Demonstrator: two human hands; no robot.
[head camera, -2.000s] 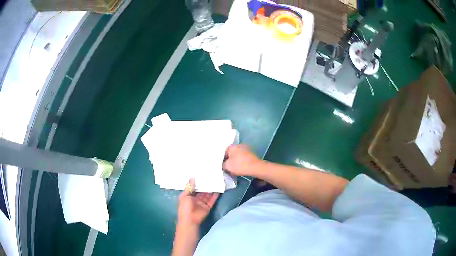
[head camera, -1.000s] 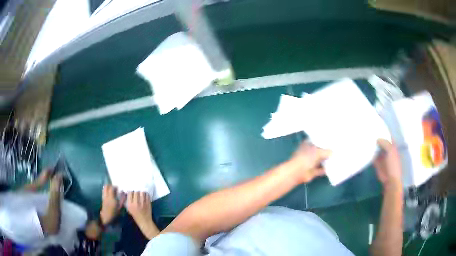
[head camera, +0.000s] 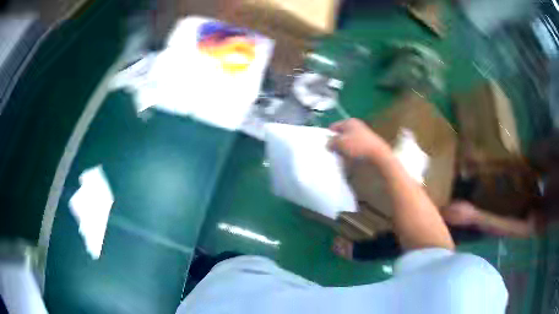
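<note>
My right hand (head camera: 358, 142) is closed on the upper right corner of a white sheet or thin stack of sleeves (head camera: 309, 168), held out past the bench edge, over the floor and close to a brown carton. The picture is blurred, so the number of sheets cannot be told. My left hand is not in view. A small irregular white pile (head camera: 94, 208) lies on the green bench at the left.
The orange and purple tape dispenser (head camera: 230, 50) sits on a white stack (head camera: 184, 80), beside a crumpled white lump (head camera: 136, 75). A bench-end machine has a white disc (head camera: 315, 91). The open carton (head camera: 429, 138) holds white material. Another person's hand (head camera: 464, 213) is at right.
The view has swung right. The white sheets have moved from over the bench to beyond its edge, now in my right hand alone. My left hand has left the picture.
</note>
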